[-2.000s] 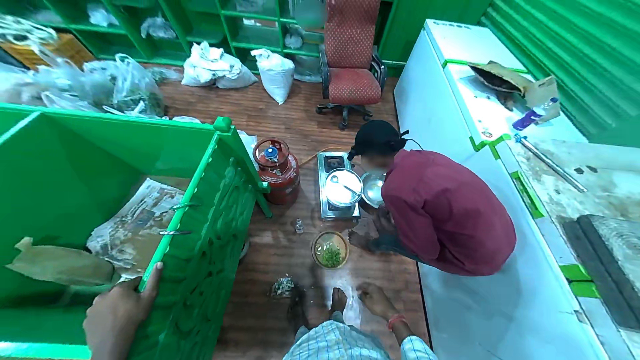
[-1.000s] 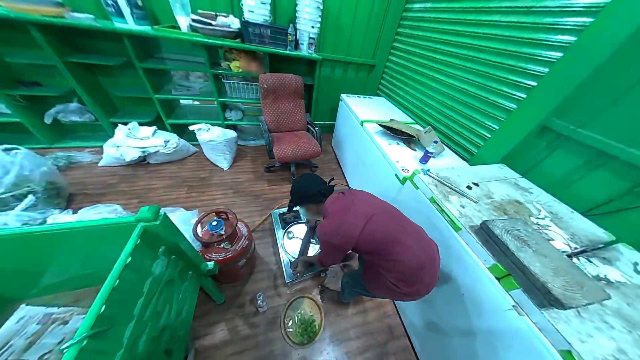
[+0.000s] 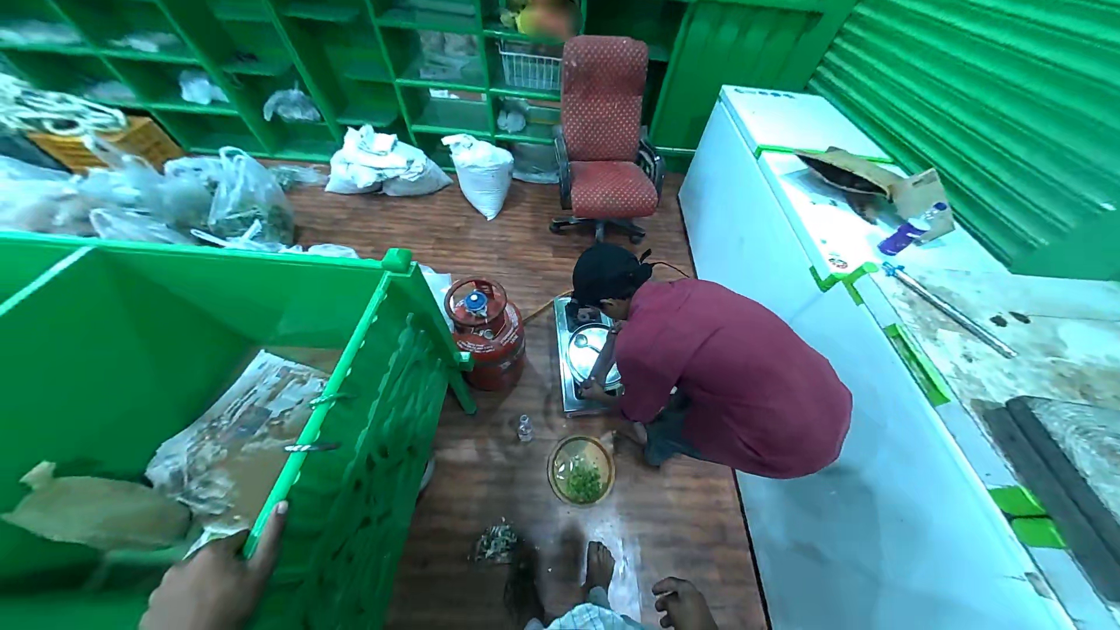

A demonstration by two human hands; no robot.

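Note:
My left hand (image 3: 214,577) rests on the top edge of a green bin (image 3: 328,394), thumb along the rim and fingers over its near end. My right hand (image 3: 684,604) hangs at the bottom, fingers loosely bent, with nothing seen in it. Ahead of my feet a bowl (image 3: 581,471) with chopped greens stands on the floor. Beyond it a person in a maroon shirt (image 3: 744,376) squats at a gas stove (image 3: 569,398), an arm over a round metal pot or lid (image 3: 591,350). A red gas cylinder (image 3: 494,350) stands left of the stove.
A small clear bottle (image 3: 525,429) and a heap of scraps (image 3: 497,542) are on the floor. White chest freezers (image 3: 840,490) line the right side, bearing a metal rod (image 3: 954,311) and a purple bottle (image 3: 910,229). A red office chair (image 3: 612,188) and white sacks (image 3: 481,175) stand behind.
Two seconds ago a separate metal bowl showed beside the stove; now the person's arm reaches over the stove. My hands, out of view one second ago, are in view again. The view has swung.

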